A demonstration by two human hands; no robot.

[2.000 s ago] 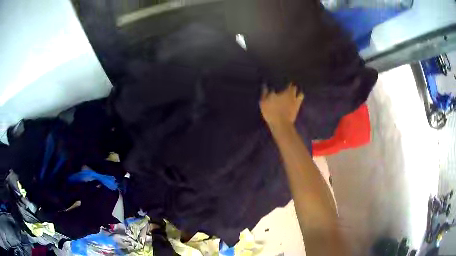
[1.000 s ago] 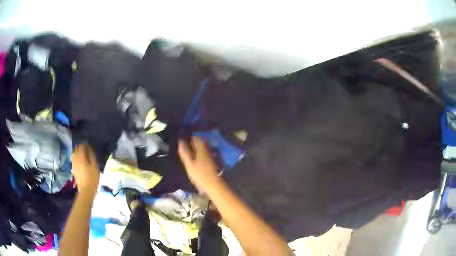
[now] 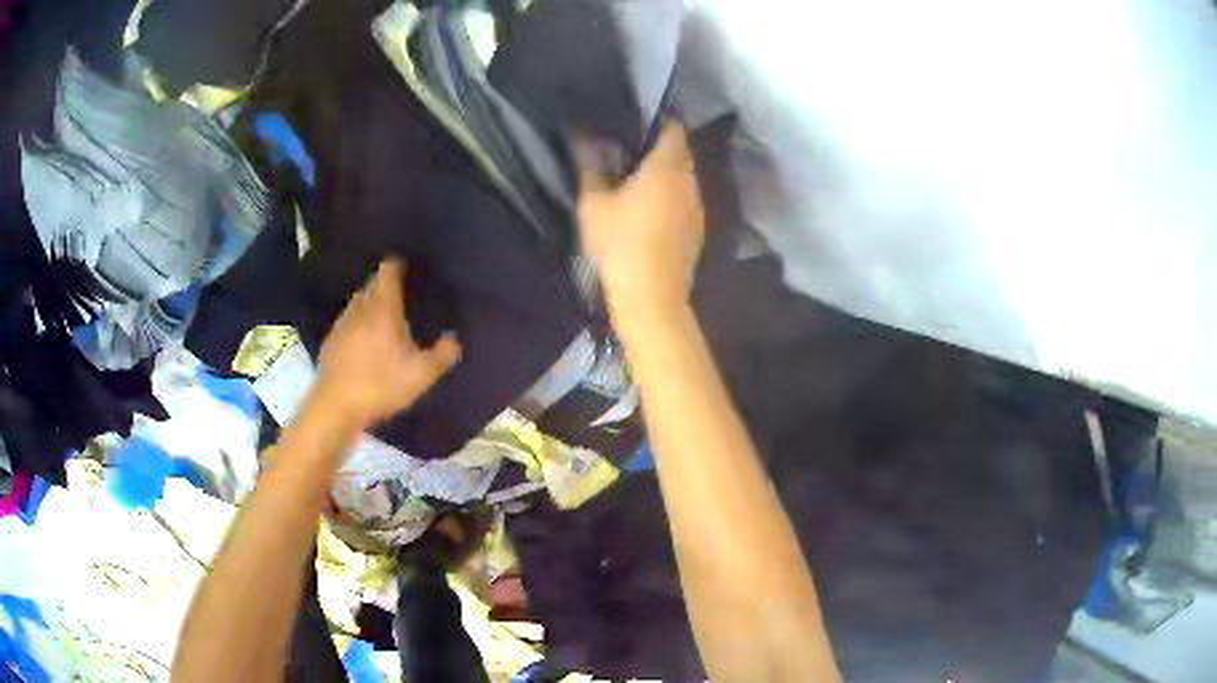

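Note:
My left hand (image 3: 380, 354) is over a large black cut piece (image 3: 467, 320), thumb and fingers apart; whether it touches the cloth is unclear. My right hand (image 3: 643, 220) is higher and farther right, its fingers at the black and grey cloth; a pale grey piece (image 3: 650, 54) stands up by its fingertips. The fingers are blurred, so I cannot tell if they grip it. Long grey and cream-edged strips (image 3: 481, 120) lie to the left of my right hand. Cream-yellow scraps (image 3: 567, 467) and grey striped scraps lie below the black piece.
A fanned stack of grey pieces (image 3: 147, 187) lies at the left. A white table surface (image 3: 988, 174) fills the upper right. Dark cloth (image 3: 881, 507) hangs below its edge. Blue scraps (image 3: 147, 467) and pale scraps cover the floor at lower left. My dark-clad legs show at the bottom.
The view has turned left. The grey stack and white table appear larger. My right hand has moved up and away from the blue scrap; my left hand is now nearer the centre.

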